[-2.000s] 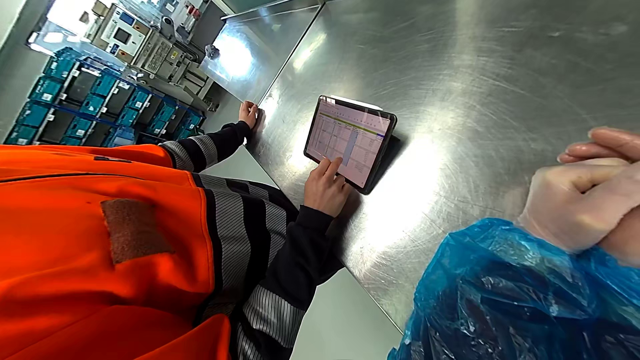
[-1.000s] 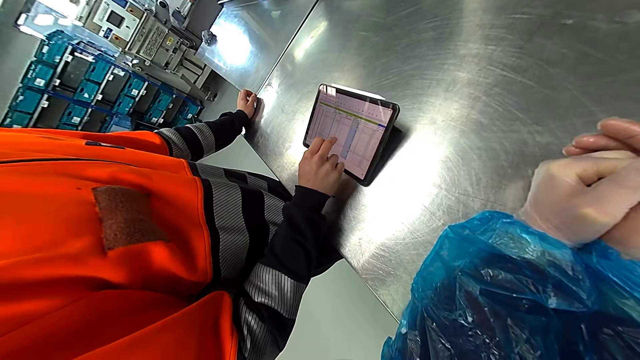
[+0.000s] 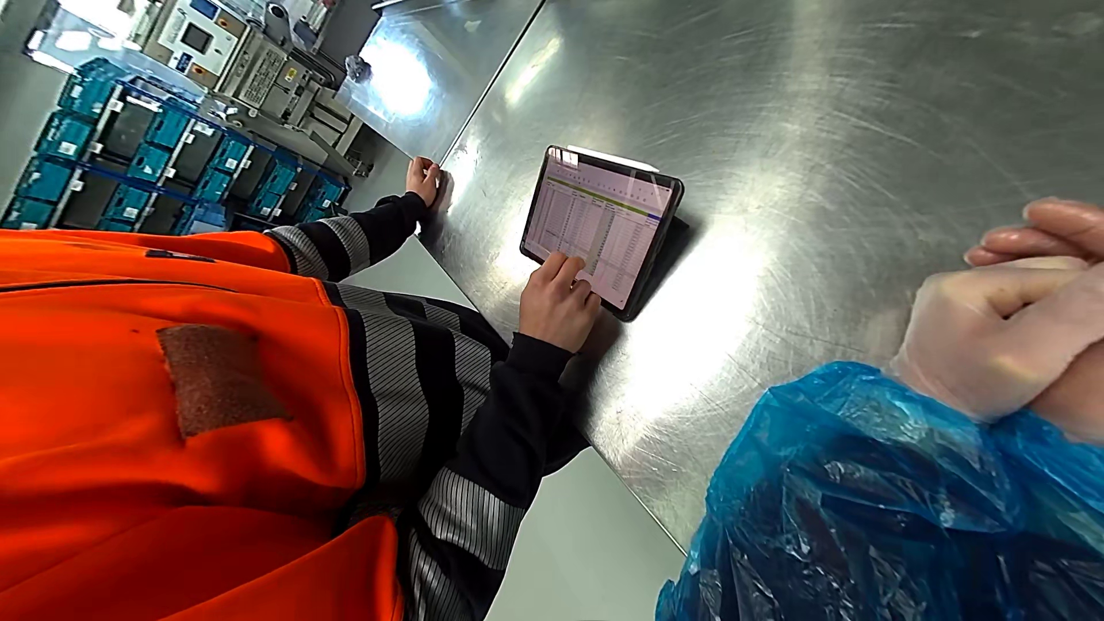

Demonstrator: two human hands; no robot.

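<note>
At the right edge of the head view, my left hand [image 3: 992,336], in a thin pale glove with a blue plastic sleeve cover [image 3: 845,466], is curled and rests against my right hand [image 3: 1039,233]. No object shows in either one; the frame edge cuts off part of both. A tablet in a dark case [image 3: 599,228] leans tilted on the steel table [image 3: 776,172], showing a table-like screen, with a white stylus [image 3: 611,159] along its top edge. Another person's hand [image 3: 559,302] touches the lower part of the screen. That person's other hand [image 3: 423,181] rests at the table edge.
A person in an orange jacket [image 3: 172,371] with grey striped bands stands at the left, close against the table. Behind are a rack of teal crates [image 3: 147,164] and a machine with a control panel [image 3: 197,39]. A seam splits the steel surface at the top.
The other person's hand at the tablet has shifted its fingers slightly over the screen. My own hands stay together at the right.
</note>
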